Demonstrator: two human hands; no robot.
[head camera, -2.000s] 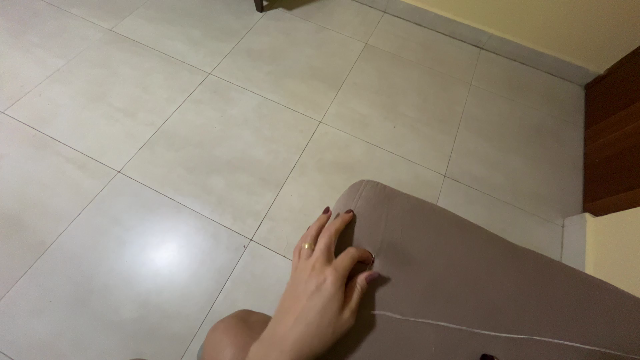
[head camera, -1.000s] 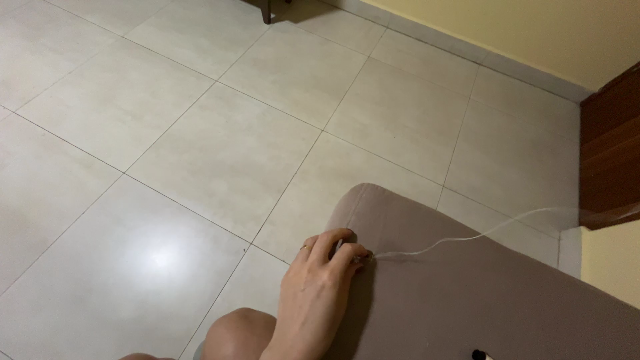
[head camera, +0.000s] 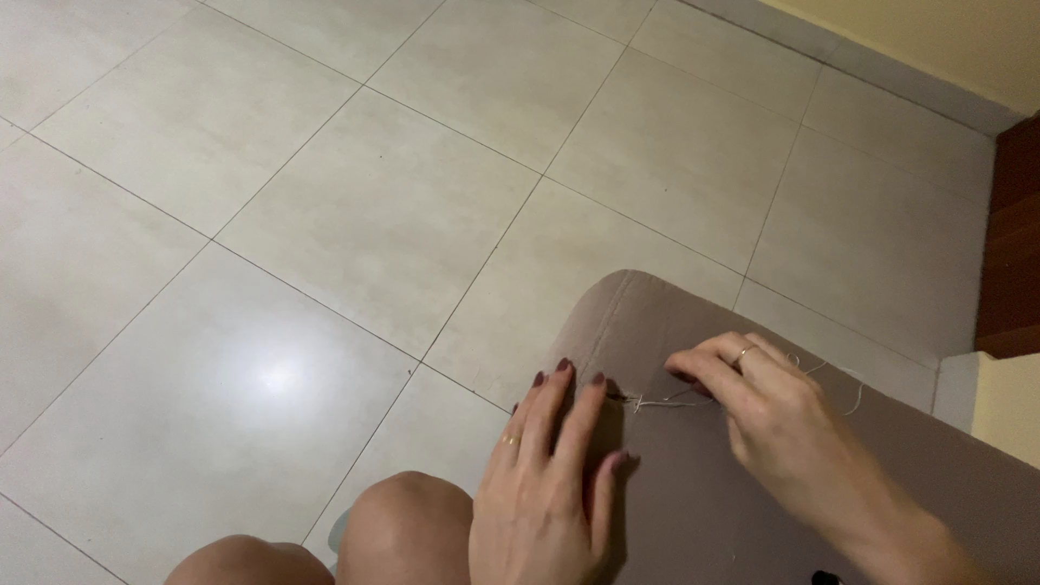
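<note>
A greyish-brown fabric-covered cushion or seat (head camera: 691, 504) with a rounded corner and a stitched seam fills the lower right. My left hand (head camera: 544, 487) lies against its left edge, fingers spread, fingertips beside a small dark gap in the seam. Pale thread (head camera: 670, 403) runs from this gap to my right hand (head camera: 756, 390), whose thumb and index finger are pinched on it. Loops of the same thread trail behind the right hand over the fabric. Whether a needle is between the right fingertips cannot be seen. Each hand wears a thin ring.
My bare knees (head camera: 406, 520) show at the bottom, left of the cushion. Pale floor tiles (head camera: 455, 146) spread beyond it. A yellow wall with a skirting (head camera: 902, 73) and dark brown wood (head camera: 1011, 244) stand at the right. A small black object (head camera: 826, 578) lies at the bottom edge.
My right hand has come into view over the cushion, holding the thread. The thread stretched far to the right a second ago; now it is short and looped. My left fingers, bent before, are spread out.
</note>
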